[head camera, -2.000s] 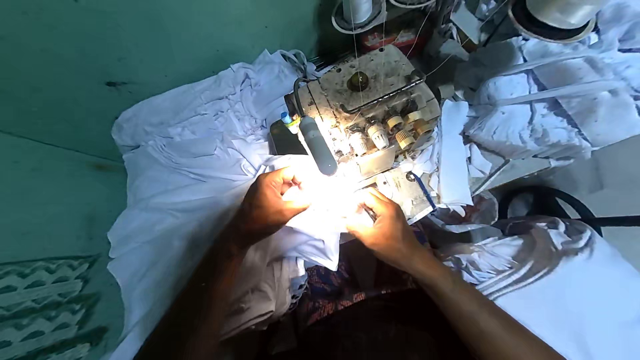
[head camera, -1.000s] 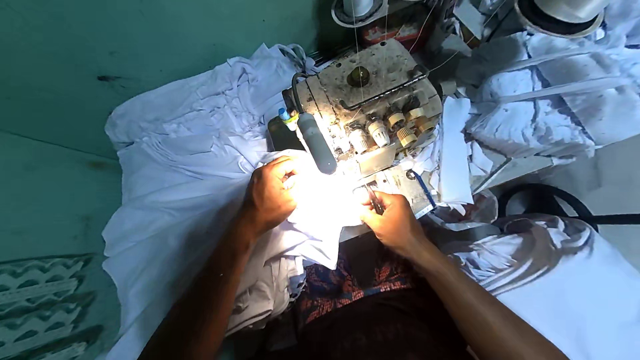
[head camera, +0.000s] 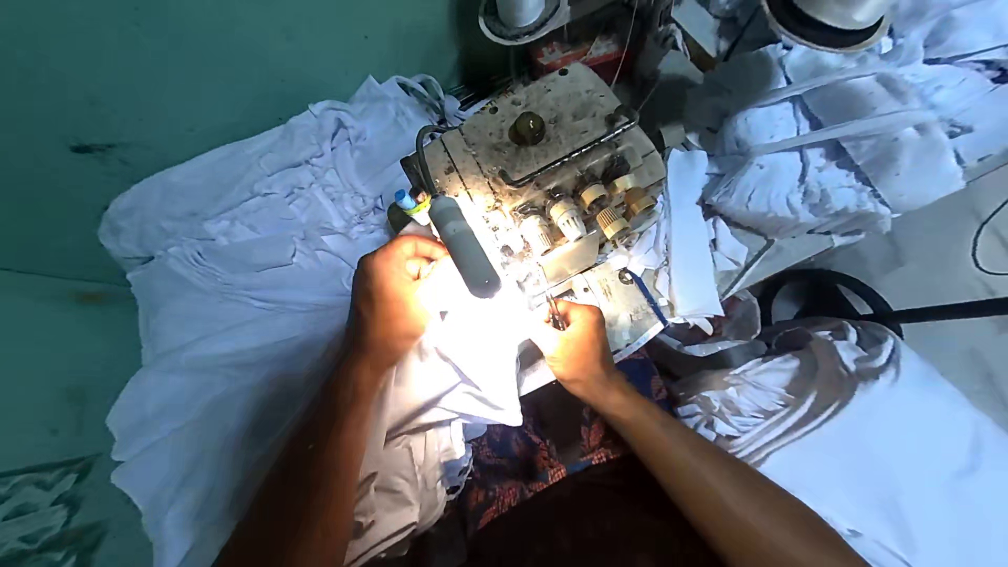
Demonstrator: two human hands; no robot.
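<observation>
White fabric [head camera: 480, 370] lies under the bright lamp at the front of an overlock sewing machine [head camera: 543, 142]. My left hand [head camera: 394, 295] pinches this fabric at its left side, beside the dark tubular lamp [head camera: 465, 246]. Close to the needle area, my right hand [head camera: 579, 346] holds a small metal tool, perhaps thread snips [head camera: 556, 313], with its fingers at the fabric's right edge. Glare hides the needle, the presser foot and some fingertips.
A large heap of white cloth [head camera: 236, 315] spreads left of the machine. Bundled white pieces [head camera: 827, 150] lie at the upper right, below a thread cone [head camera: 827, 12]. More white cloth [head camera: 890, 441] hangs at the lower right, near a black ring-shaped rim [head camera: 827, 287].
The right hand has shifted slightly from where it was two seconds ago, and the small tool in it shows more plainly. The left hand stays on the fabric.
</observation>
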